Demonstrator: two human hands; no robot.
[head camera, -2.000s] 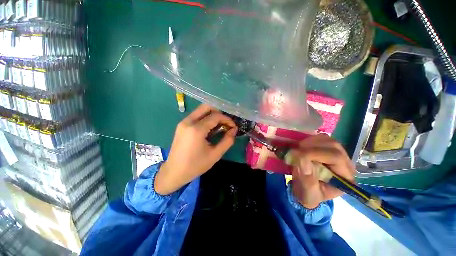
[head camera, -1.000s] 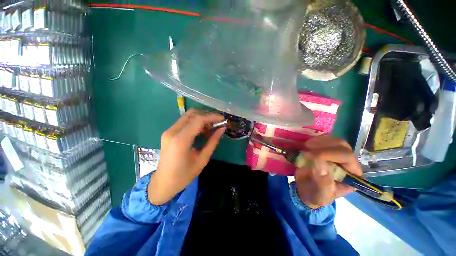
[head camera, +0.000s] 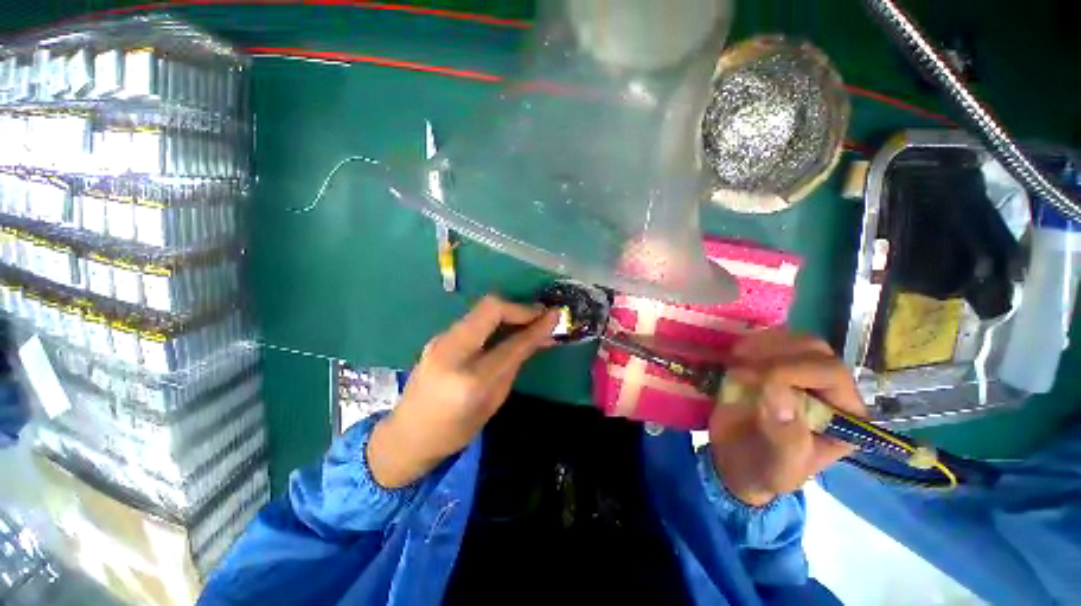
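Note:
A round black device housing (head camera: 581, 310) sits left of the pink checked block (head camera: 664, 397), partly under the rim of the clear fume hood (head camera: 569, 178). My left hand (head camera: 456, 385) pinches a small white-silver component (head camera: 562, 321) at the housing's left side; the fingertips partly hide it. My right hand (head camera: 782, 408) holds the soldering iron (head camera: 818, 414) like a pen over the pink block. Its metal tip points left at the housing's right edge. Whether the tip touches is too small to tell.
Stacked trays of white parts (head camera: 130, 225) stand at left. A thin pointed tool (head camera: 443, 225) and a curled pale strand (head camera: 338, 172) lie on the green mat. A bowl of metal shavings (head camera: 771, 124), a metal-edged tray (head camera: 871, 284) with a yellow sponge (head camera: 922, 326) and a gooseneck arm (head camera: 972, 113) are at right.
My left fingers have opened from a curled grip and now show the small component at the housing. The iron's tip stays near the housing. The whole view has shifted slightly.

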